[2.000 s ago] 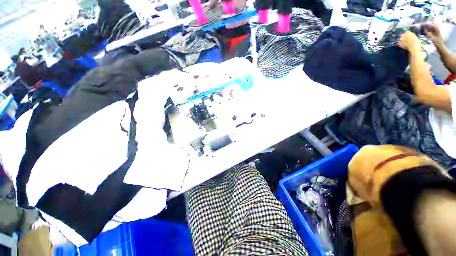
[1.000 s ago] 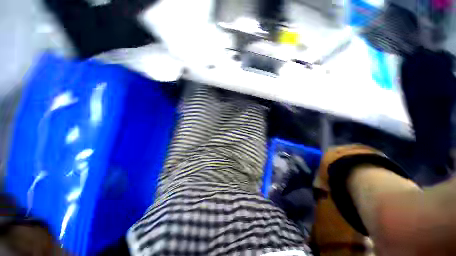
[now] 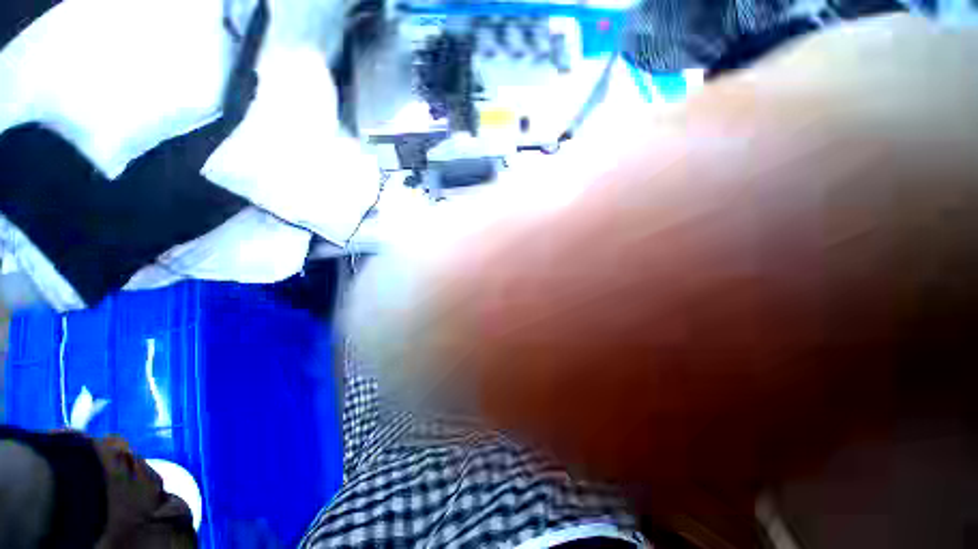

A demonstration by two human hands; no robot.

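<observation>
A large blurred skin-toned shape, my right hand or forearm (image 3: 643, 279), fills the right and middle, very close to the camera; its fingers cannot be made out. My left hand (image 3: 139, 499) is small and dark at the lower left edge, below a dark cuff. A white rounded thing (image 3: 180, 483) shows beside it; whether I hold it is unclear. White cut pieces (image 3: 290, 161) and black cut pieces (image 3: 129, 214) lie together at the upper left, hanging over the blue bin. Neither hand visibly touches them. The overlock machine (image 3: 461, 97) stands at top centre.
The blue plastic bin (image 3: 263, 418) stands below the pieces, left of my lap. The checked apron (image 3: 461, 493) covers my lap. The machine table's edge (image 3: 359, 238) runs behind it. Dark and checked fabric (image 3: 686, 38) lies at the top right, partly hidden by my arm.
The view has shifted. My right arm, earlier at the lower right, now covers much of the picture. My left hand now shows more clearly at the lower left.
</observation>
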